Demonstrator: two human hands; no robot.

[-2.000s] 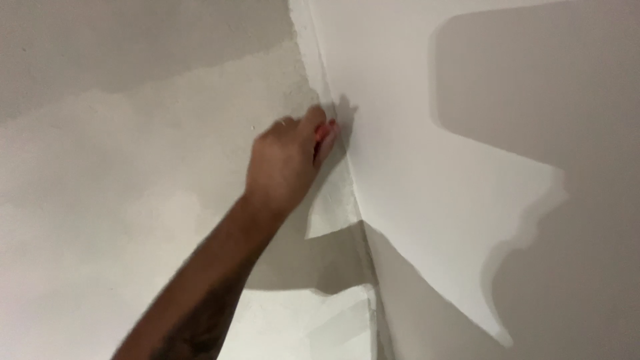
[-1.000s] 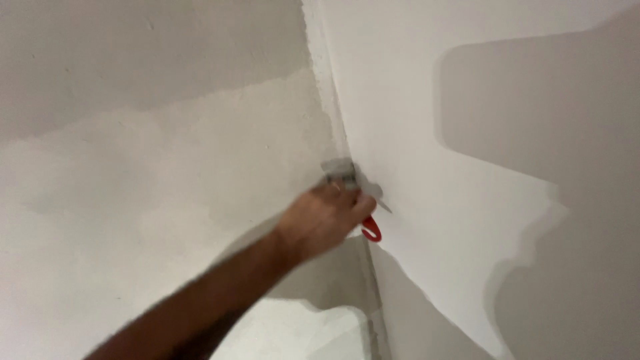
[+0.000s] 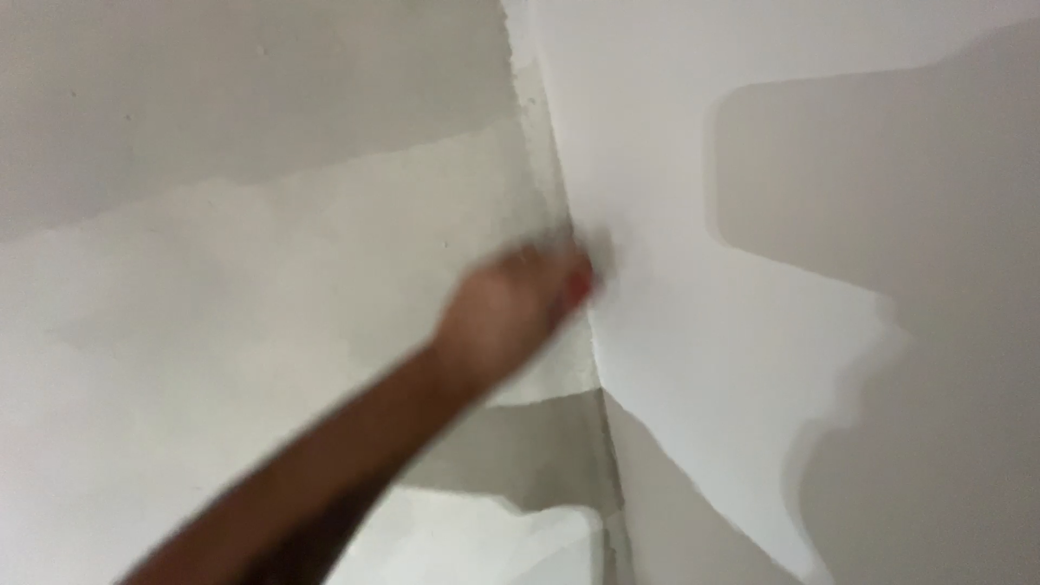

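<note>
My left hand reaches up from the lower left, blurred by motion, with its fingers closed around a small hand tool. Part of the tool's red handle shows at the fingertips. Its blurred grey head is near the inside corner joint, where the two surfaces meet; whether it touches cannot be told, nor whether it is a brush or a scraper. My right hand is out of view.
A mottled grey-beige plastered surface lies left of the joint, and a smooth white one lies right. A rough-edged pale strip follows the joint. Large shadows fall across both surfaces.
My left hand has moved along the joint: down between the two earlier frames, then back up. The red loop at the handle's end, visible one second ago, is no longer distinct.
</note>
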